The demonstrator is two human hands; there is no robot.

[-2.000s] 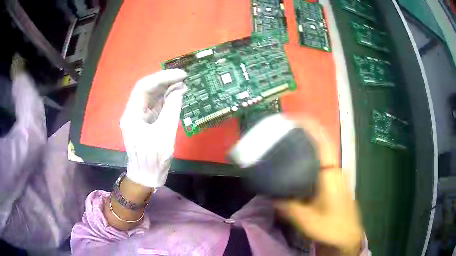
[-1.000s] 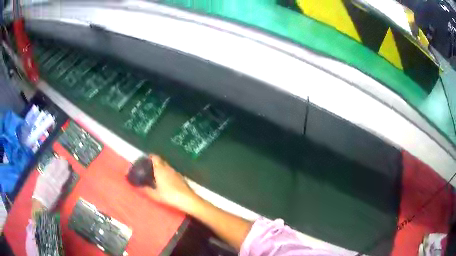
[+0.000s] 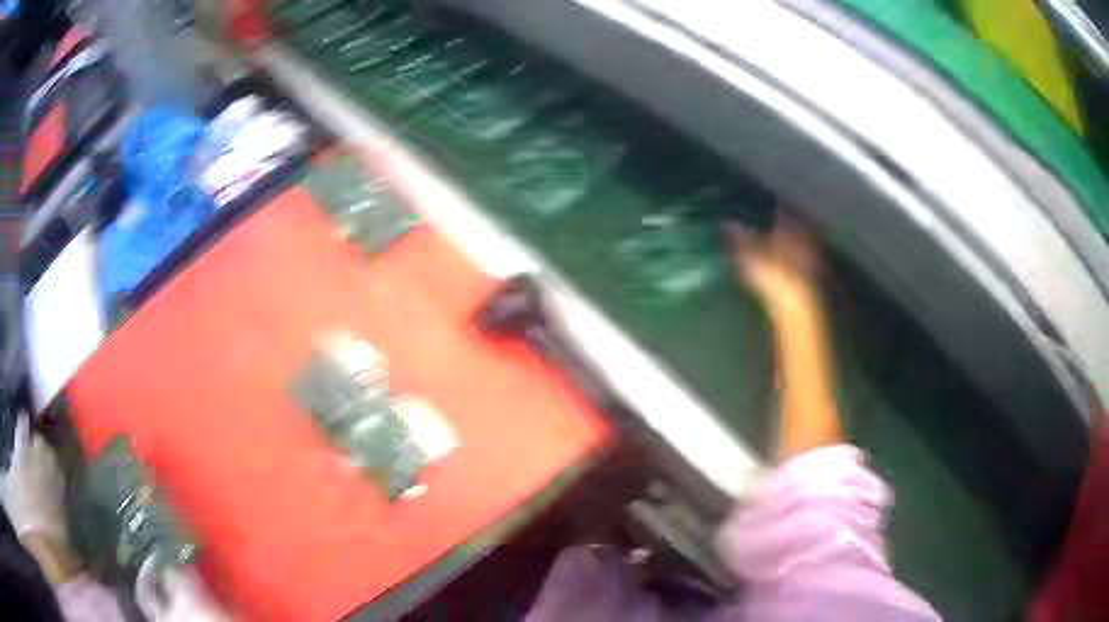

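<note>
My bare right hand (image 3: 778, 261) is blurred and reaches over the green conveyor, beside a green circuit board (image 3: 669, 253). Its fingers look apart and no board shows in it. The black scanner (image 3: 516, 309) lies at the right edge of the red-orange mat (image 3: 268, 510). A blurred board (image 3: 371, 413) with pale patches lies mid-mat. Another board (image 3: 362, 207) lies near the mat's far corner. I cannot make out my left hand. White-gloved fingers (image 3: 180, 595) show at the lower left edge by a board (image 3: 134, 516), but whose they are is unclear.
The conveyor (image 3: 730, 365) carries several more boards toward the upper left. A pale rail (image 3: 462, 225) separates it from the mat. Blue plastic (image 3: 158, 182) and white items (image 3: 249, 146) lie beyond the mat. Another person's gloved hand (image 3: 37, 480) is at the left edge.
The view has swung, showing more of the mat. My right hand has let go of the scanner, left it at the mat's edge, and moved over the conveyor beside a board.
</note>
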